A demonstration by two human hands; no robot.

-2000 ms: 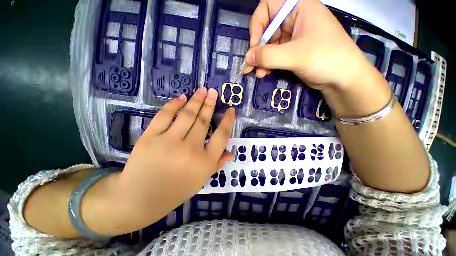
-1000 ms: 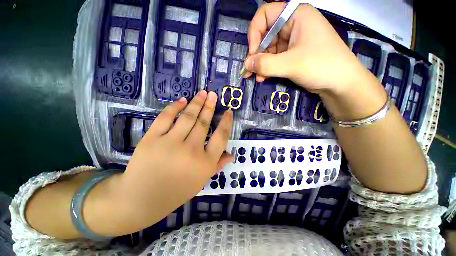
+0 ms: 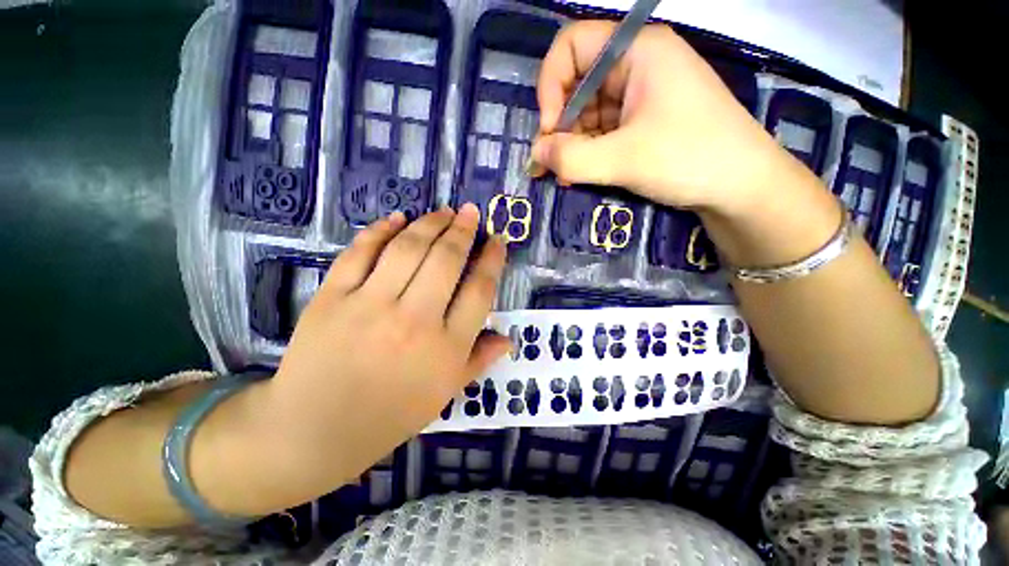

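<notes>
My right hand (image 3: 653,122) holds grey tweezers (image 3: 603,66) like a pen, their tip just above the yellow-outlined adhesive gasket (image 3: 510,220) on a navy housing (image 3: 503,122). My left hand (image 3: 387,321) lies flat, fingertips at that housing's lower left and thumb over the white liner strip (image 3: 609,370), which has two rows of dark cut-outs. Housings to the right also carry a yellow gasket (image 3: 611,227). The two housings at the left show bare circles. Whether the left fingers pinch anything cannot be told.
The clear blister tray (image 3: 199,199) holds upright housings, a sideways row and a lower row near my body. A spare cream adhesive sheet (image 3: 954,221) stands along its right edge. A white paper sheet (image 3: 819,39) lies beyond. The dark green bench (image 3: 89,199) shows at the left.
The tweezers and right hand have shifted slightly left and down and the tweezers have turned a little. The gasket keeps its place on the housing. The whole view has shifted slightly.
</notes>
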